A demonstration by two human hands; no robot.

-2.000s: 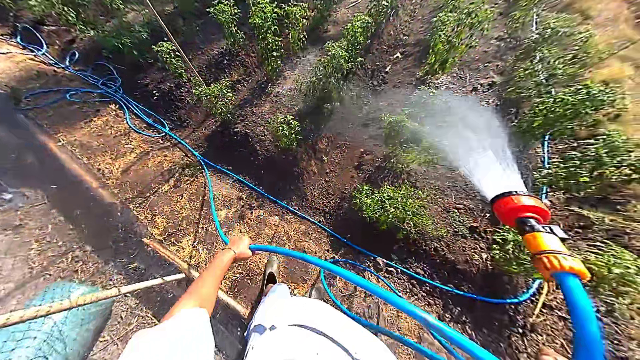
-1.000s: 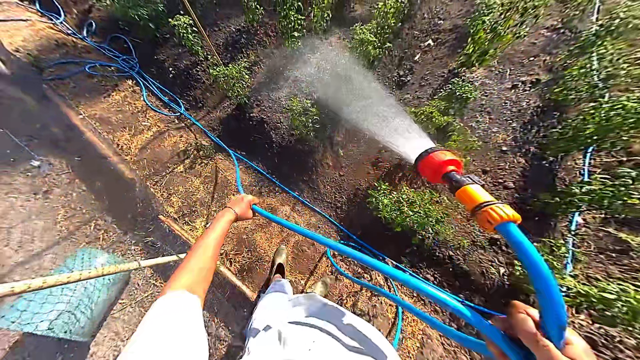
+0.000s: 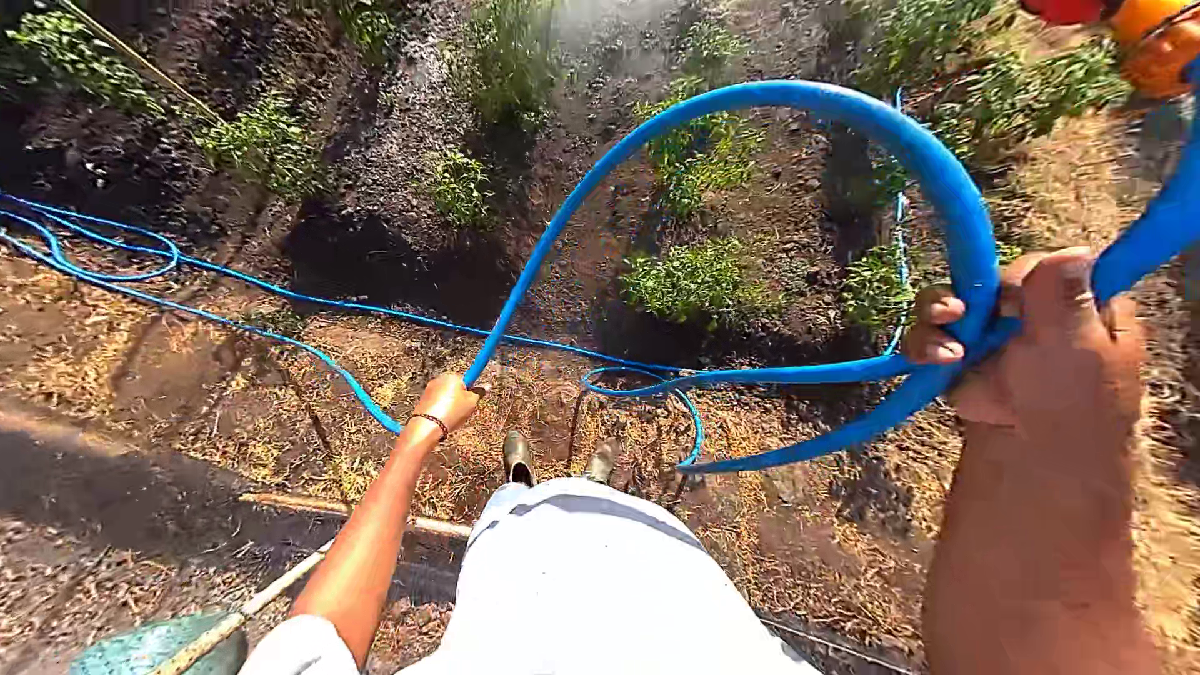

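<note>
My left hand [image 3: 444, 403], with a thin band at the wrist, grips a blue hose [image 3: 553, 225] left of centre. From there the hose arches up and over to the right. At the right, my right hand [image 3: 1050, 328] is closed around more than one length of the hose, which cross in its grasp. The orange and red spray nozzle [image 3: 1158, 42] shows only in part at the top right corner. Water mist hangs at the top middle, over the plants.
Green leafy plants [image 3: 698, 281] grow in dark soil ahead. More blue hose [image 3: 216, 272] lies across the ground to the left, partly looped. My boots [image 3: 517, 457] stand on dry straw. A pole [image 3: 211, 642] and greenish netting [image 3: 141, 647] are at the lower left.
My right hand, out of view two seconds ago, has risen with the hose, and the nozzle has moved up to the right corner. The hose between my hands now forms a high arch.
</note>
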